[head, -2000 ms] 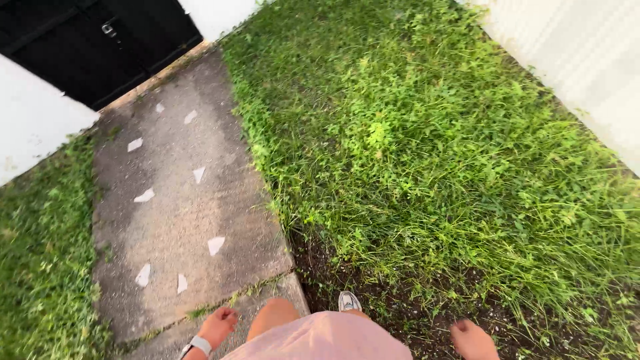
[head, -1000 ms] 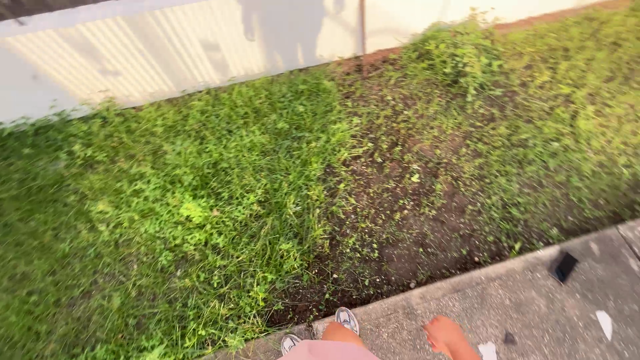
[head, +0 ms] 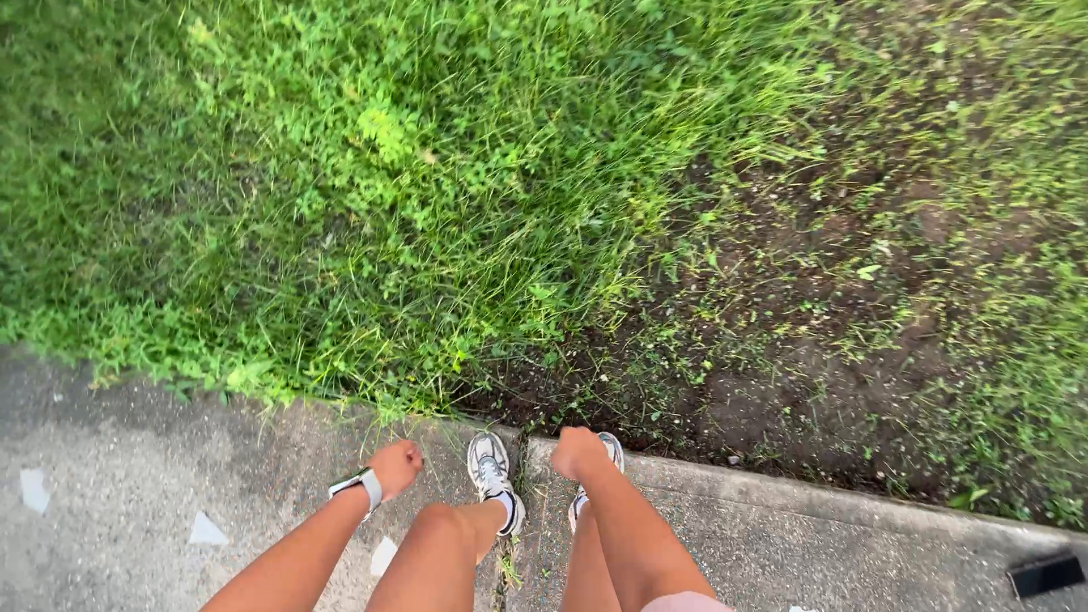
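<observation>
My left hand, with a light-banded watch on its wrist, hangs over the concrete path with fingers curled and nothing in it. To the right, my right hand is loosely closed above the right shoe, hiding part of it; no object shows in it. Both knees are bent, and my white and grey sneakers stand at the path's edge, on either side of a joint in the concrete. Green grass and weeds grow just beyond the shoes.
Bare dark soil with sparse weeds lies ahead to the right. The raised concrete edge borders it. A flat black object lies on the path at the lower right. White angular patches mark the concrete at the left.
The view has swung from the path and dark gate to the grass and soil at the path's edge. My left hand, out of view one second ago, shows again.
</observation>
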